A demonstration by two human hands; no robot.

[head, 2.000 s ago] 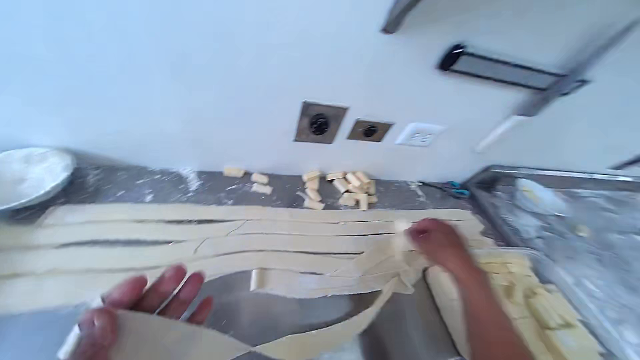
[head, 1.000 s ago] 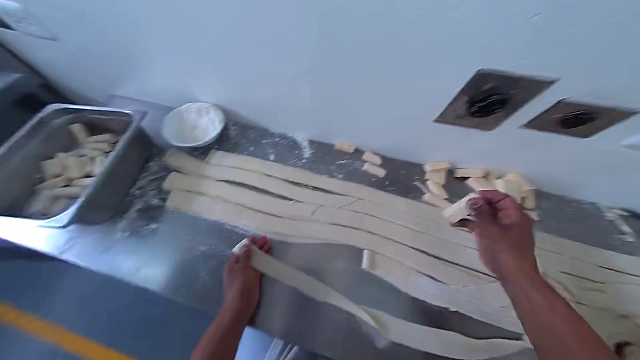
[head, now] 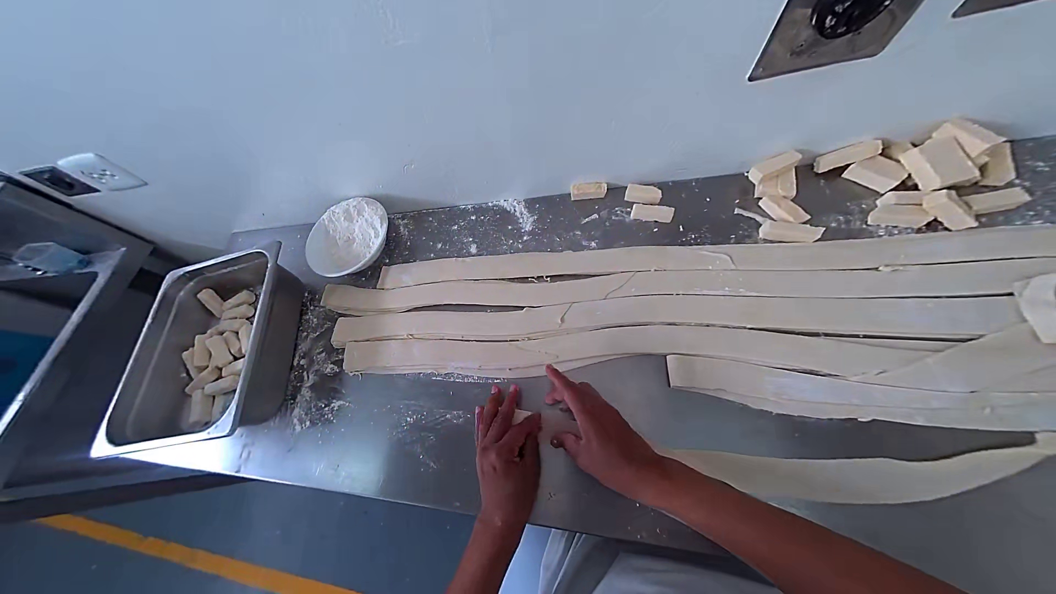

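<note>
Several long flat strips of dough lie side by side along the steel worktop. A separate dough strip runs nearer the front edge, its left end between my hands. My left hand rests on that end, fingers pointing away from me and partly covering it. Just to its right, my right hand is spread low over the same strip, index finger reaching to the edge of the nearest long strip. Whatever lies beneath my fingers is mostly hidden. A shorter folded strip sits right of my hands.
At the left stands a steel pan holding cut pale blocks. A white bowl of flour is beside it, near the wall. More blocks lie along the wall at the right. Loose flour dusts the worktop.
My right hand has come down and left, beside my left hand; the pale block it held a second ago no longer shows in its fingers. The view has shifted left.
</note>
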